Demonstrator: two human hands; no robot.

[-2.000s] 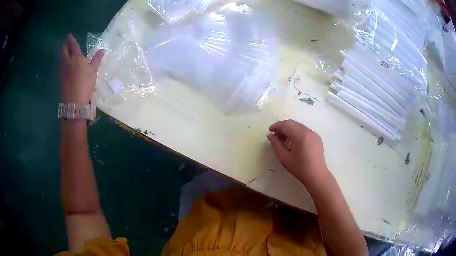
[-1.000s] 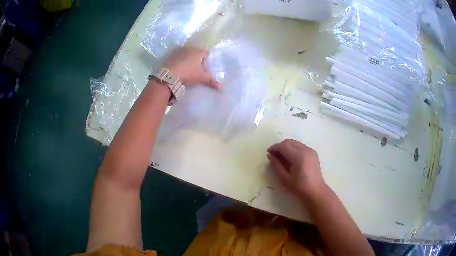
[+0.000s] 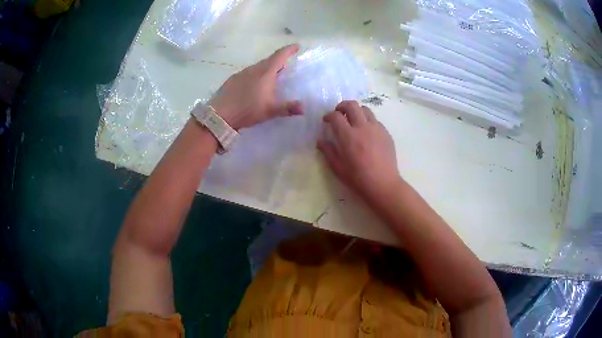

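A pile of clear, milky empty bags (image 3: 323, 76) lies on the table between my hands. My left hand (image 3: 254, 92) rests at the pile's left side, thumb and fingers spread apart around its edge. My right hand (image 3: 360, 142) is at the pile's right side, palm down, fingers bent onto or beside its edge; its fingertips are partly hidden. Loose white sticks (image 3: 462, 79) lie in a row to the right, their upper part under crinkled clear film.
The cream-white table (image 3: 449, 198) has dark stains and yellowish marks. Crumpled clear film (image 3: 142, 119) lies at its left corner. A shiny clear bag (image 3: 191, 23) lies at the upper left. More clear plastic (image 3: 554, 307) shows below the table's right edge.
My left hand moved from the table's left edge onto the bag pile. My right hand moved up and left to the pile. The pile looks bunched closer together.
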